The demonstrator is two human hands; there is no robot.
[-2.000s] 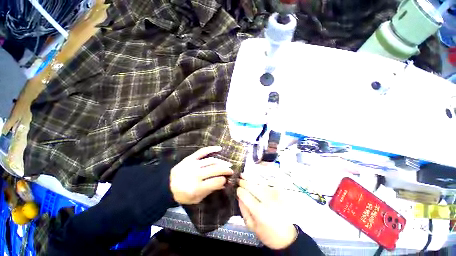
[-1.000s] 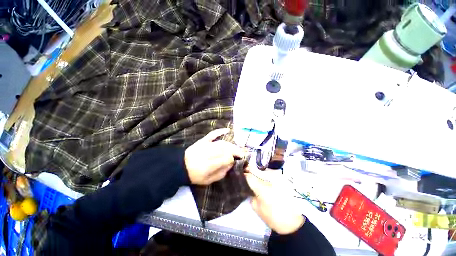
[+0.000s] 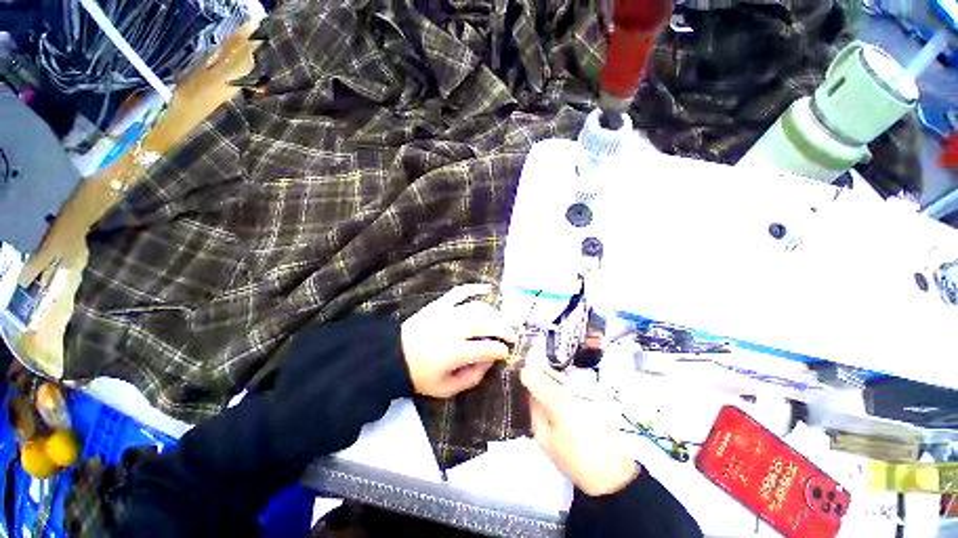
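A dark brown-olive plaid shirt piece (image 3: 305,231) with cream check lines is spread left of the white sewing machine (image 3: 672,242). My left hand (image 3: 457,342) holds the cloth edge between its fingers, just left of the needle area (image 3: 573,331). My right hand (image 3: 573,426) is below the needle area, its fingertips at the same cloth edge; the exact grip is partly hidden. A corner of the cloth hangs below both hands toward the table's front edge. A dark curved loop stands by the needle.
A red phone (image 3: 774,473) lies at the lower right, with small thin snips (image 3: 657,436) beside it. A pale green thread cone (image 3: 835,110) and a red post (image 3: 633,47) stand behind the head. A blue bin (image 3: 110,426) with yellow-orange items is lower left. Ruler marks line the table edge (image 3: 441,504).
The view has shifted, so the machine and phone sit lower in the picture. The hands have moved closer to the needle than at first, and the hanging cloth corner has changed shape.
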